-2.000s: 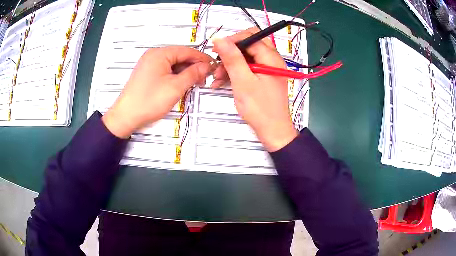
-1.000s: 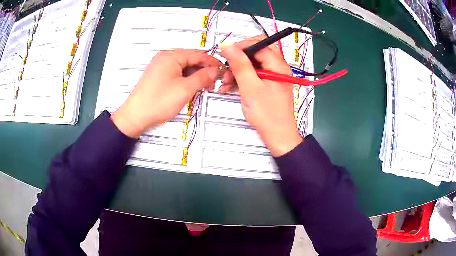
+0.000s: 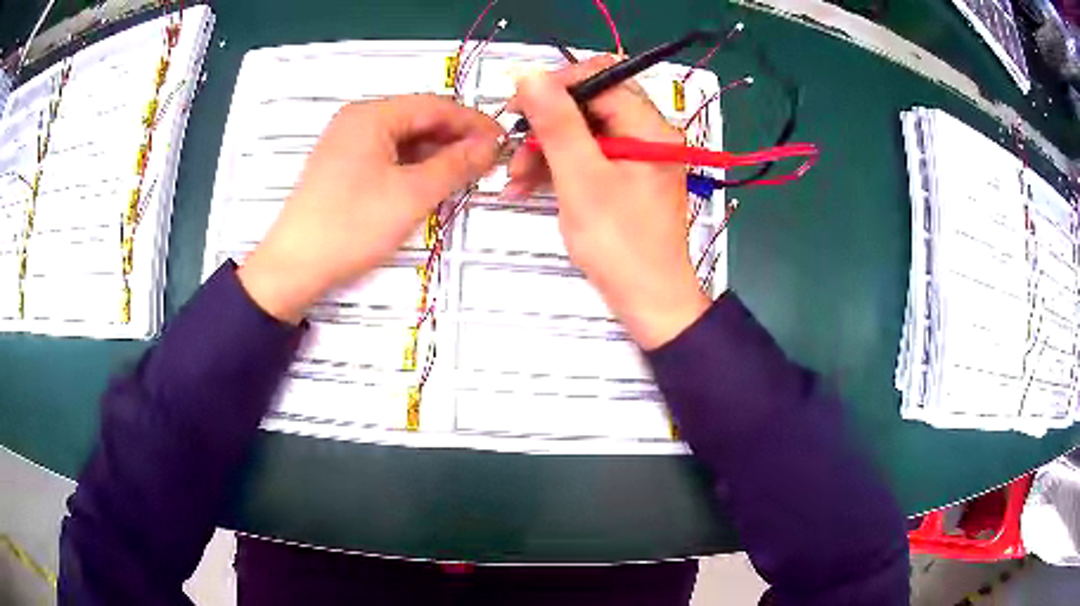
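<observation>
My right hand (image 3: 618,201) holds the black test probe (image 3: 628,73) and the red test probe (image 3: 657,152), tips pointing left. My left hand (image 3: 361,189) pinches a small pale wire tip (image 3: 507,128) at thumb and forefinger, right by the probe tips; exact contact is hidden by the fingers. Both hands are over a white blister tray (image 3: 456,440) of long white pouch cells (image 3: 551,391) in two columns. Yellow tape (image 3: 413,408) and thin red and black lead wires (image 3: 429,337) mark the cell ends.
The tray lies on a dark green mat (image 3: 817,284). A stack of filled trays (image 3: 89,201) is at the left, and another tray stack (image 3: 989,284) at the right. A blue piece (image 3: 701,186) is on the probe cables. A red stool (image 3: 977,527) is below the bench at right.
The view has shifted, so the tray sits slightly lower and further left than a second ago. The hands keep nearly the same pose; the red probe now lies more level.
</observation>
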